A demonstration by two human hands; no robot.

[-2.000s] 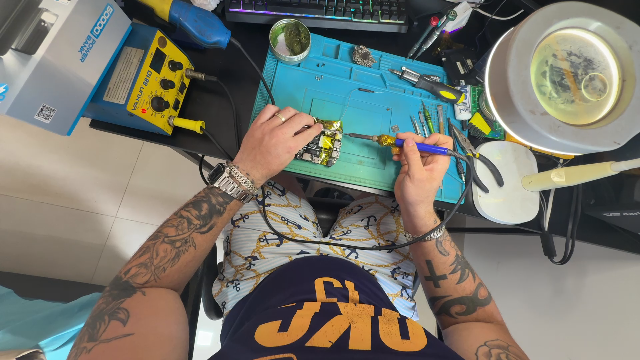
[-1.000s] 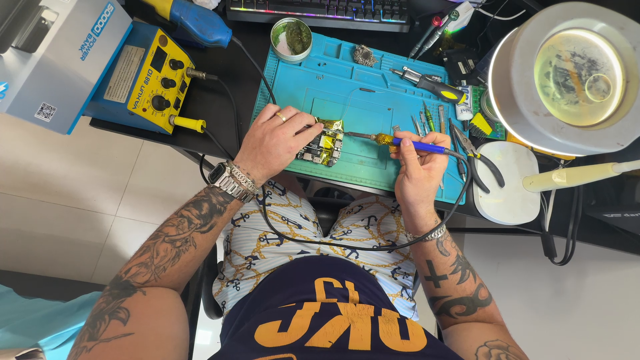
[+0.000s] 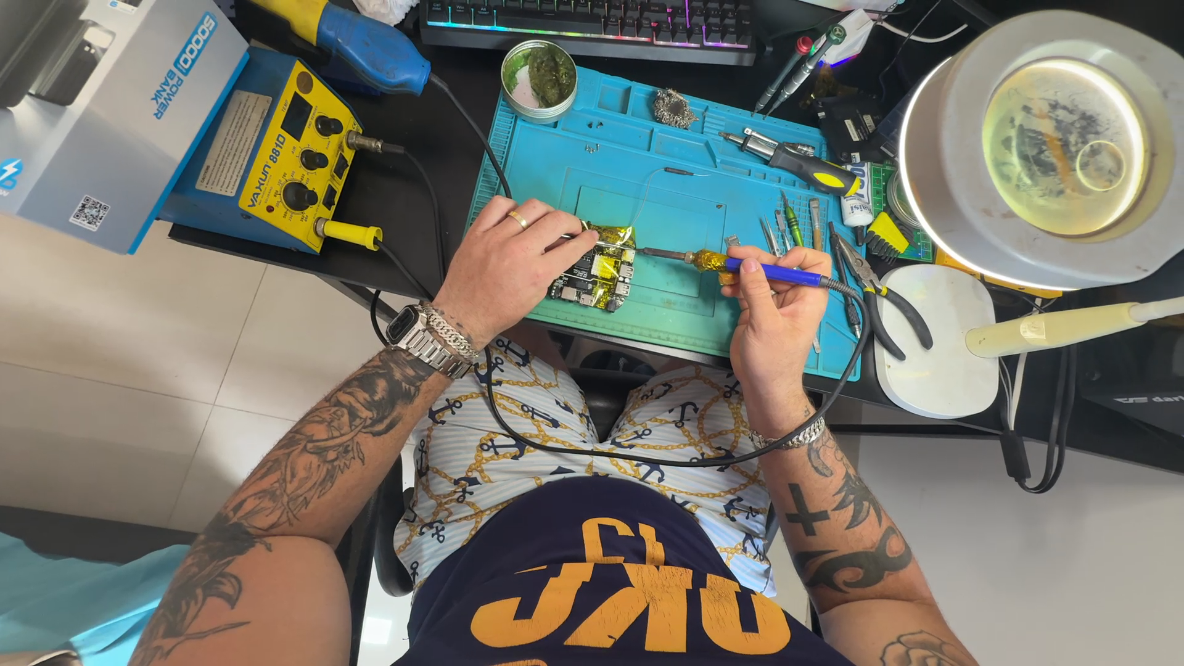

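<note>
My right hand grips a blue-handled soldering iron with amber tape near its metal shaft. Its tip points left and lies at the right edge of a small circuit board partly covered in yellow-amber film; contact cannot be told. My left hand lies over the board's upper left, fingers bent together around something thin and dark, mostly hidden by the fingers. Beneath the board is a blue silicone repair mat. The iron's black cable loops below, across my lap and right wrist.
A Yaxun soldering station stands left, beside a power bank box. A round tin, steel wool and a screwdriver lie on the mat. Pliers and a ring-lit magnifier lamp are right, a keyboard behind.
</note>
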